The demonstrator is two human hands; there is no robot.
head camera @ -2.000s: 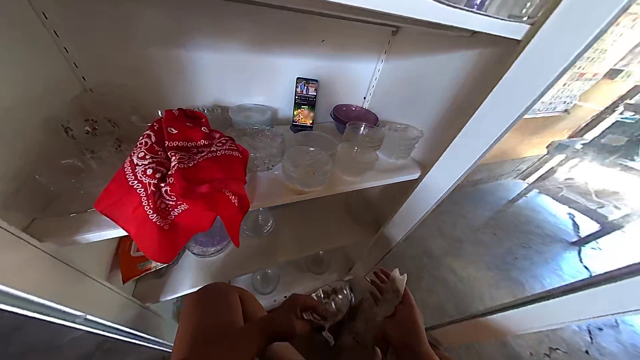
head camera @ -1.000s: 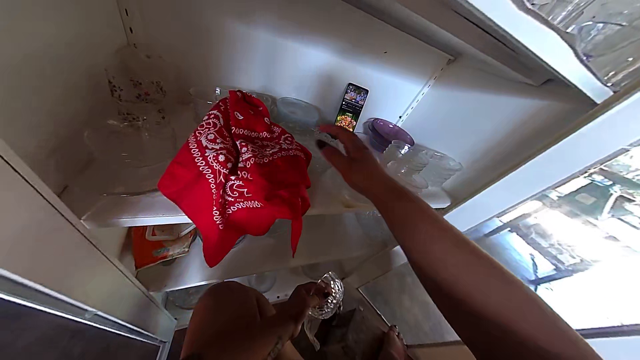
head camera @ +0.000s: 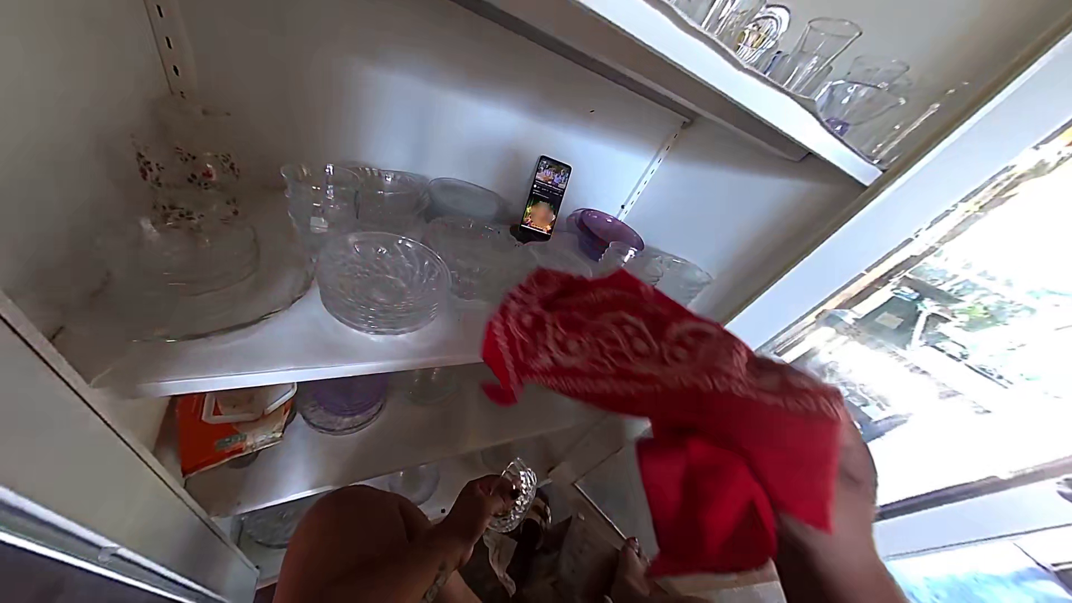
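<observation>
My left hand [head camera: 490,501], low in the middle of the view, grips a small cut-glass dish [head camera: 517,494] by its edge. My right hand [head camera: 804,402], at the lower right and mostly covered by cloth, holds a red paisley bandana [head camera: 670,360] that hangs down in front of the shelves. Behind the bandana, on the middle shelf, stand a stack of clear glass bowls [head camera: 383,280], other glass dishes and a purple bowl [head camera: 605,233]. A smartphone [head camera: 546,198] with a lit screen leans upright against the back wall.
Drinking glasses [head camera: 821,50] stand on the upper shelf at the right. Flower-patterned glassware [head camera: 188,180] and a large glass plate [head camera: 218,310] are at the left. The lower shelf holds an orange box [head camera: 218,431] and a purple dish [head camera: 343,402]. My knee [head camera: 360,536] is close below.
My right hand has taken the bandana off the glassware on the middle shelf and moved it to the right, uncovering the stack of bowls. My left hand still holds the glass dish.
</observation>
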